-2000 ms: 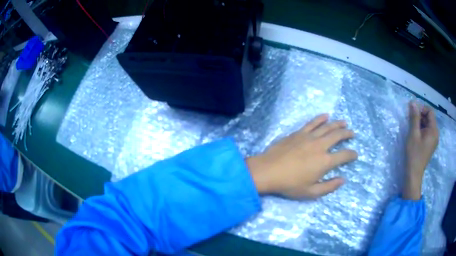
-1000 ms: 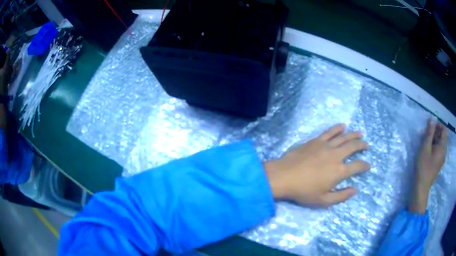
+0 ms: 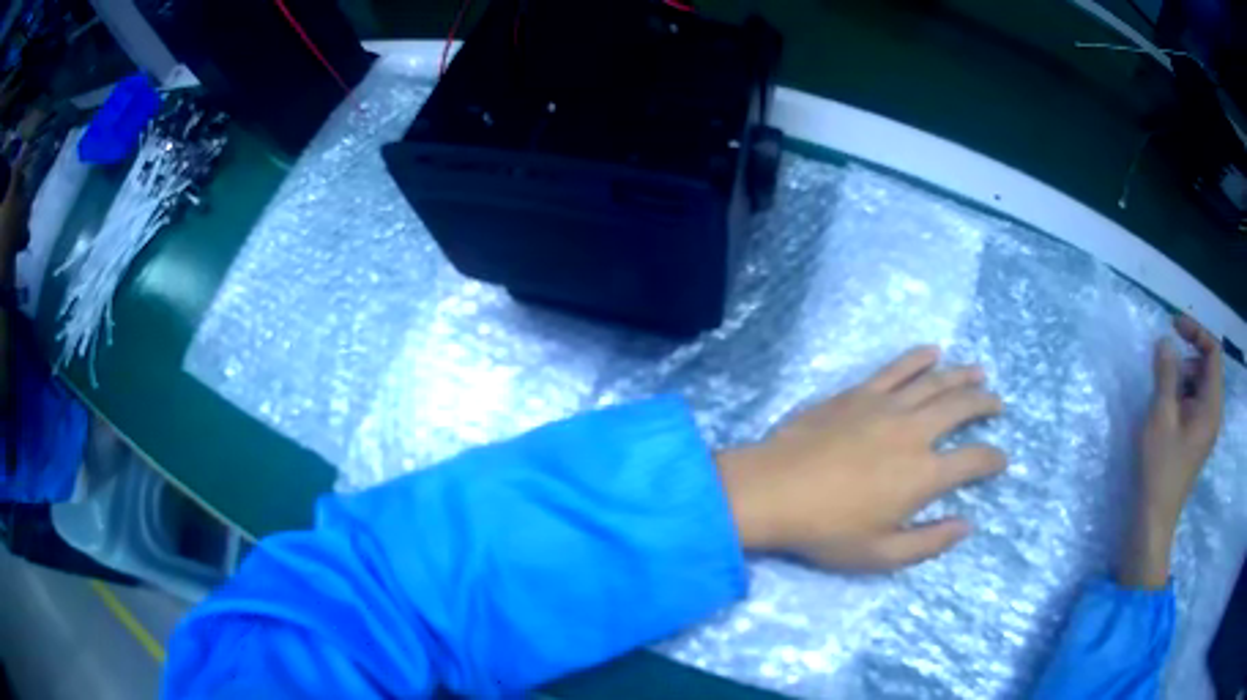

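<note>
Bubble wrap sheets (image 3: 1080, 410) lie overlapping over the green bench. My left hand (image 3: 875, 465) is palm down and flat on the bubble wrap, fingers spread and pointing right, holding nothing. My right hand (image 3: 1183, 431) is at the far right, over the sheet near its far edge. Its thumb and curled fingers are apart, and I see nothing between them. A black device housing (image 3: 574, 219) stands on the wrap, beyond and left of my left hand, with a round knob at its right side.
Another black housing (image 3: 260, 69) with a red wire is at the upper left. White strands (image 3: 116, 260) and a blue item (image 3: 121, 120) lie at the left end. A pale rail (image 3: 944, 157) runs along the far side. Part of another person, a blue sleeve (image 3: 41, 431), shows at the left edge.
The view has shifted, so the bench and housing sit slightly further right. My left hand stays flat on the wrap. My right thumb and fingers are further apart.
</note>
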